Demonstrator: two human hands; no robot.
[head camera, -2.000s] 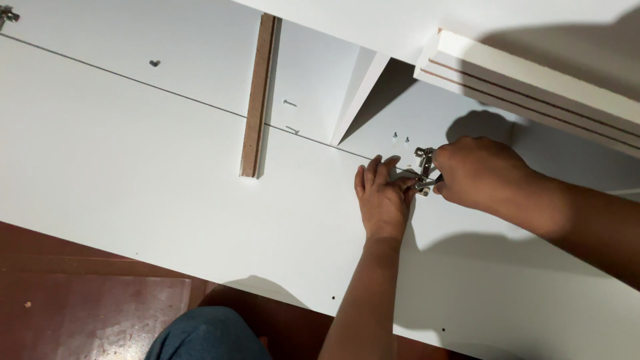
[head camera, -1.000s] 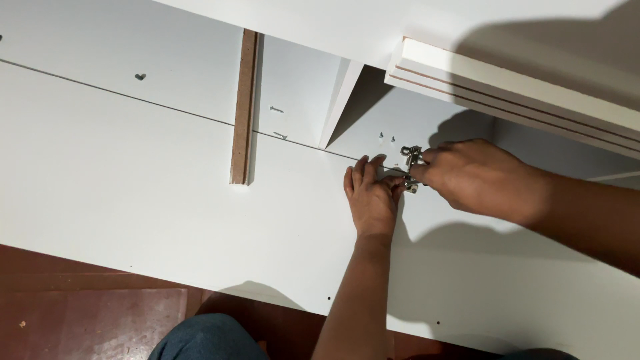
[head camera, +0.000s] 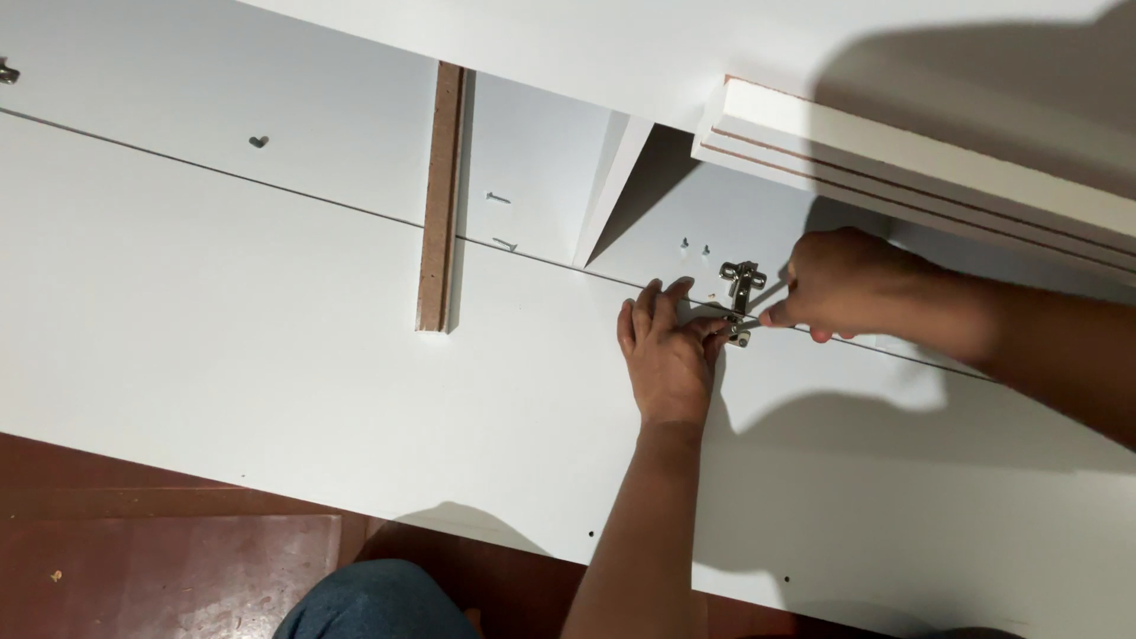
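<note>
A metal cabinet hinge (head camera: 742, 288) lies across the seam between two white panels. My left hand (head camera: 670, 355) rests on the lower panel (head camera: 266, 355), its thumb and forefinger pinched at the hinge's lower end; whether they hold a small screw I cannot tell. From the right, my right hand (head camera: 843, 280) grips a thin metal tool, likely a screwdriver (head camera: 750, 326), whose tip reaches the hinge's lower end beside my left fingertips. Its handle is hidden in the fist. Two small screws (head camera: 695, 247) stand just above and left of the hinge.
A wooden strip (head camera: 438, 204) crosses the seam, with loose screws (head camera: 499, 197) to its right. A small dark fitting (head camera: 258, 141) lies farther left, another hinge (head camera: 8, 72) at the left edge. Stacked white boards (head camera: 887, 160) overhang at upper right. Red-brown floor (head camera: 160, 559) shows below.
My right hand has drawn back a little to the right of the hinge, so more of the hinge and the tool's shaft shows. My left hand stays at the hinge.
</note>
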